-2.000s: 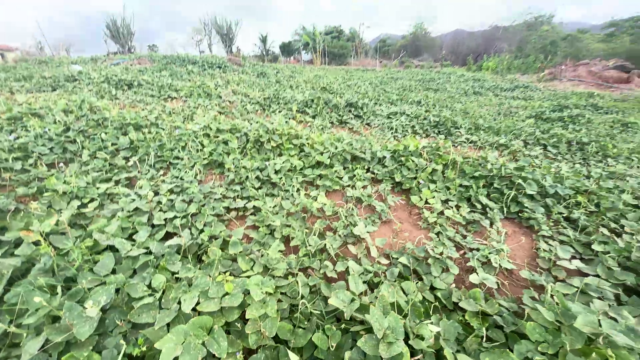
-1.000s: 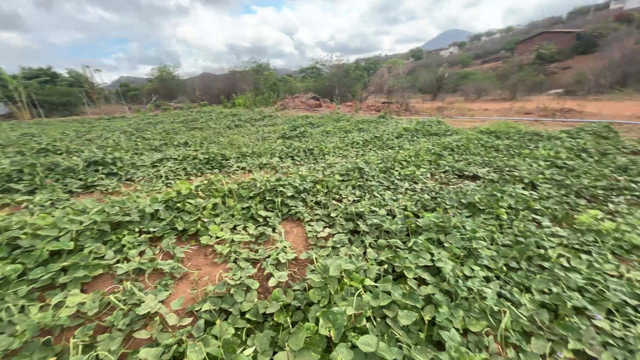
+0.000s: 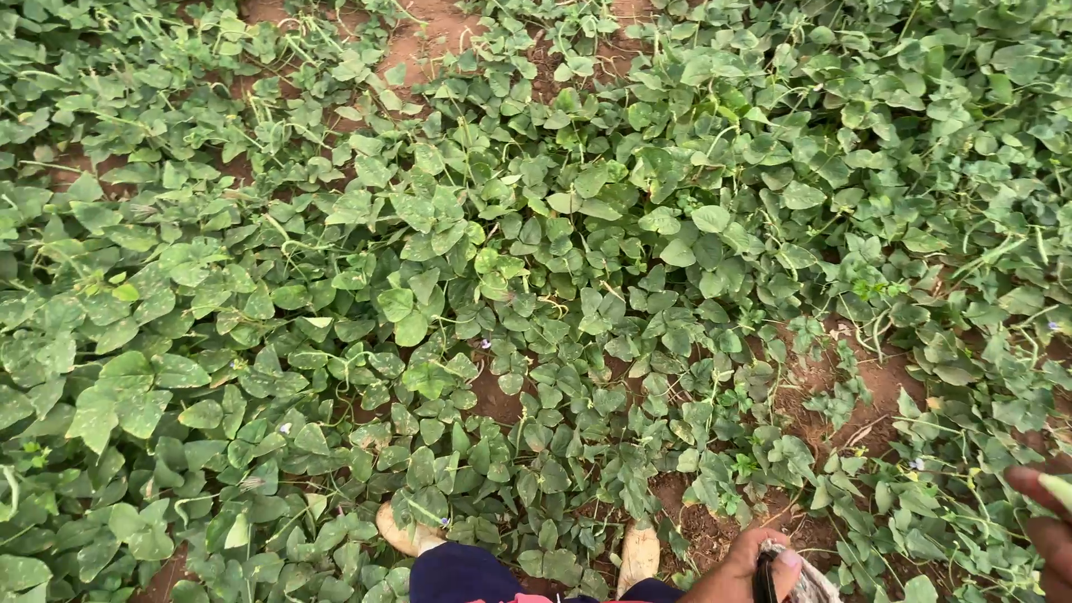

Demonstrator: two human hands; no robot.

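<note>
At the bottom edge, right of the middle, my left hand [image 3: 749, 565] grips the edge of a whitish fabric bag [image 3: 808, 582] with a dark strap or band at the thumb. My right hand [image 3: 1047, 523] is partly cut off at the right edge, with a pale green piece [image 3: 1057, 492], perhaps a bean pod, at its fingers. Low leafy vines [image 3: 519, 251] spread around and beyond both hands. Thin green bean pods [image 3: 878, 331] hang among the leaves on the right, and small pale violet flowers [image 3: 918, 463] show nearby.
A pale shoe or foot [image 3: 408, 532] and another [image 3: 638, 557] stand among the vines, below dark blue trousers [image 3: 461, 574]. Reddish-brown soil [image 3: 879, 389] shows through at the right, with another soil patch [image 3: 427, 38] at the top.
The view has swung from the wide field and horizon down to the vines at my feet. Both hands, the bag and my feet have come into view.
</note>
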